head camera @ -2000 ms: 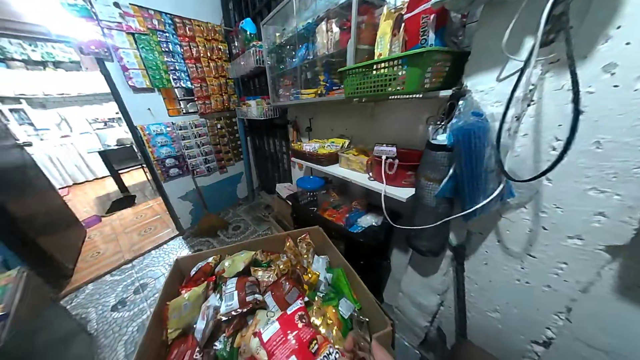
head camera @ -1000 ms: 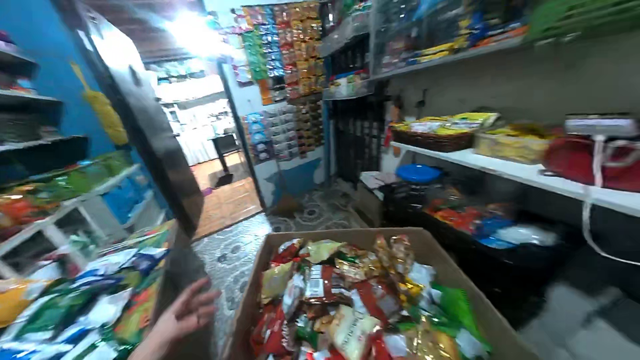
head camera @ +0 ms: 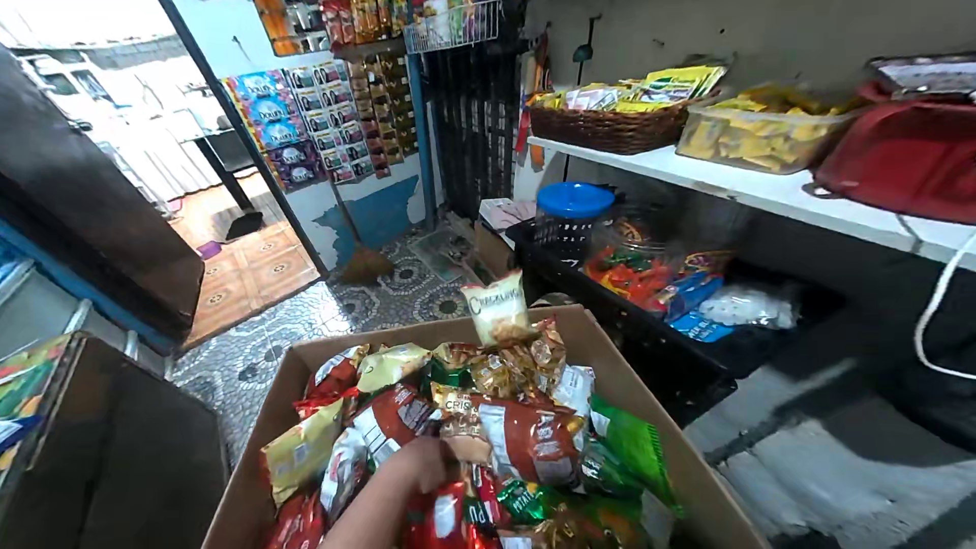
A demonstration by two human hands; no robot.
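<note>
An open cardboard box (head camera: 625, 366) full of snack bags fills the lower middle. My left hand (head camera: 427, 463) reaches in from the bottom edge, its fingers hidden among the bags beside a brown and gold bag (head camera: 461, 408). Just right of it lies a dark red bag (head camera: 534, 438). Red bags (head camera: 438, 518) are below the hand, and a silver and red bag (head camera: 345, 469) is to its left. At the far rim a cream snack bag (head camera: 499, 309) is upright, slightly tilted. A green bag (head camera: 633, 450) leans at the right side. My right hand is out of view.
A black crate (head camera: 625, 358) with a blue-lidded container (head camera: 574, 202) and packets stands right of the box. Above it, a white shelf (head camera: 732, 183) holds a wicker basket (head camera: 610, 126), a plastic tub (head camera: 762, 137) and a red object (head camera: 907, 160). A broom (head camera: 366, 263) leans near the doorway.
My left hand, open at the left of the box a second ago, is now among the bags. A cream bag now stands at the far rim; one lay in the near middle before.
</note>
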